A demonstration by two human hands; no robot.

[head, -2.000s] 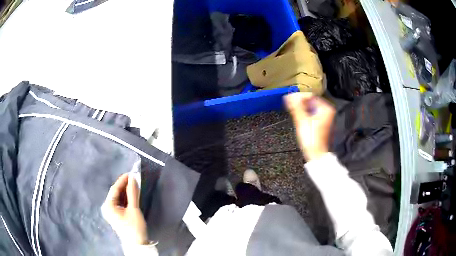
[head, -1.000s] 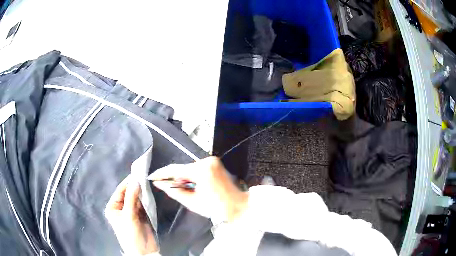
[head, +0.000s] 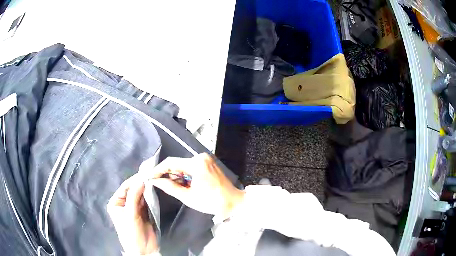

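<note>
The dark grey jacket (head: 95,150) with white lines along its seams lies spread on the white table at the left. My left hand (head: 131,212) pinches a folded-back edge (head: 152,200) whose underside is paler grey. My right hand (head: 197,185) is at the same edge, its thumb and forefinger closed near my left fingertips. A small dark and reddish item, perhaps thread snips (head: 179,177), shows in the right palm. The needle is too small to make out. Short pale stitch marks show on the cloth.
The white table (head: 150,40) ends beside a blue bin (head: 280,114) holding dark pieces and a tan garment (head: 320,87). Dark clothes (head: 370,165) and black plastic bags (head: 377,102) lie further right, beside a grey shelf edge (head: 417,100). The floor (head: 287,145) is speckled.
My right hand came from out over the floor at the right back to the cloth edge. Since then both hands have shifted only slightly. The thread seen over the bin is no longer visible.
</note>
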